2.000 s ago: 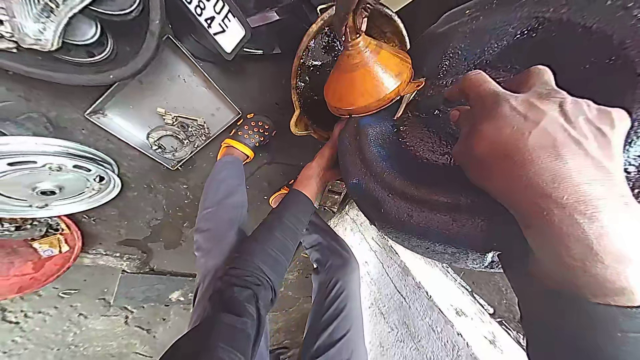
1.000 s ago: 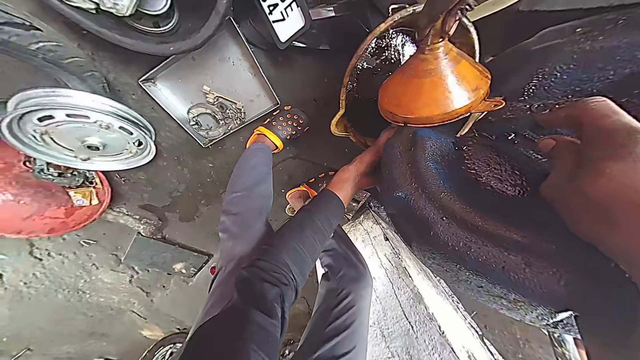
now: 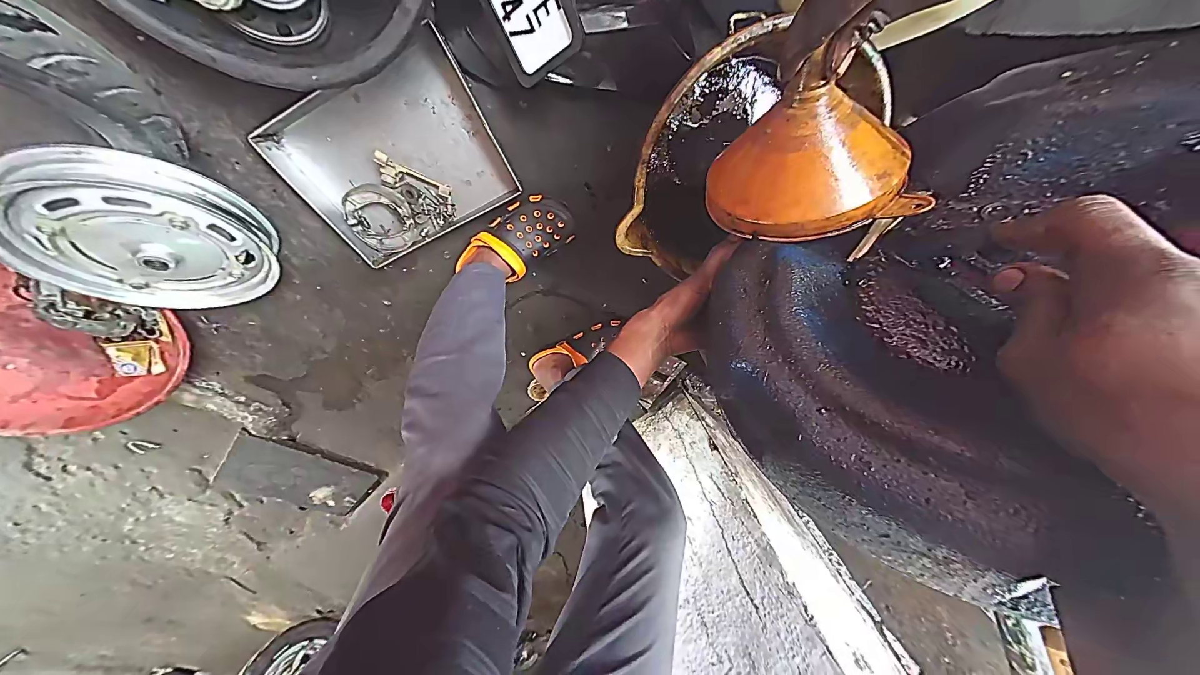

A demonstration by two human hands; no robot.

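My left hand (image 3: 682, 314) reaches to the near left edge of a large, dark, oil-wet curved container (image 3: 844, 422); its fingers are mostly hidden behind that edge, so its grip cannot be told. At the right, my right hand (image 3: 1092, 300) is over the glistening surface, index finger and thumb apart, with nothing visible between them; the other fingers are hidden. An orange funnel (image 3: 806, 173), wide mouth downward, is at the container's upper left edge. Behind it lies a round basin (image 3: 647, 169) with a dirty yellowish rim and dark, shiny liquid inside.
A metal tray (image 3: 319, 141) holds small metal parts (image 3: 398, 202). At the left, a silver wheel rim (image 3: 141, 230) overlaps a red round container (image 3: 84, 384). Tyres (image 3: 309, 56) and a licence plate (image 3: 532, 33) are at the top. A pale concrete ledge (image 3: 731, 562) runs beside my legs.
The view has shifted left. My right hand has moved right across the dark surface, away from the funnel, and its index finger is straighter. My left hand stays at the container's edge.
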